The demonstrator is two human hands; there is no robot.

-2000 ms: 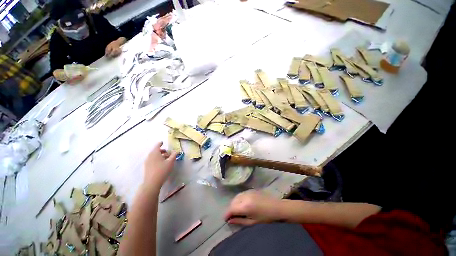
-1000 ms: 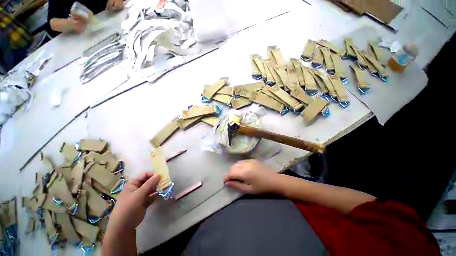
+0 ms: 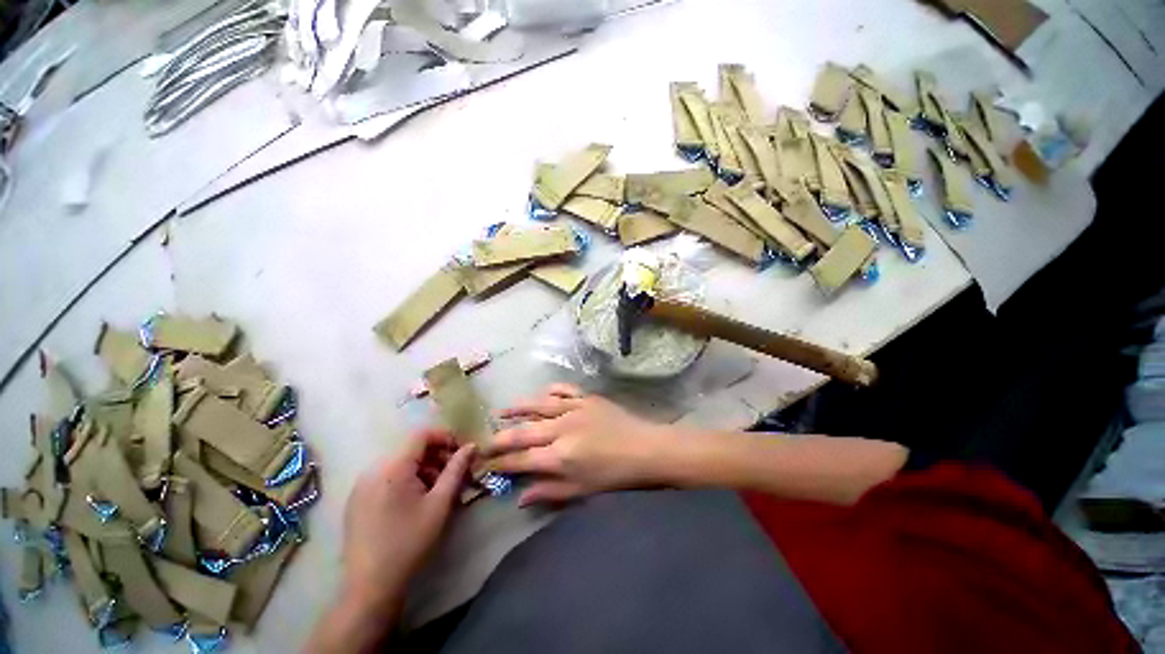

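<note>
A khaki strap tab [image 3: 457, 399] lies near the table's front edge, a shiny metal ring [image 3: 496, 484] at its near end. My left hand [image 3: 415, 498] pinches the tab's lower left side between thumb and fingers. My right hand [image 3: 562, 447] has its fingertips on the tab's right side near the ring. The fingers partly hide the tab's lower end. A thin pink gauge strip [image 3: 475, 363] shows beside the tab's top. The hammer [image 3: 754, 337] rests with its dark head on the round plastic-wrapped pounding block [image 3: 654, 348], right of my hands.
A pile of tabs [image 3: 160, 473] is heaped at the left. Laid-out tabs [image 3: 767, 192] spread beyond the block to the upper right. A small bottle [image 3: 1032, 160] stands at far right. White offcuts [image 3: 345, 45] lie at the far side, with cardboard [image 3: 1009, 18] at the far right corner.
The right hand has moved left from the table edge onto the tab. The left hand has moved right with the tab. The view has shifted, and the other person is out of the picture.
</note>
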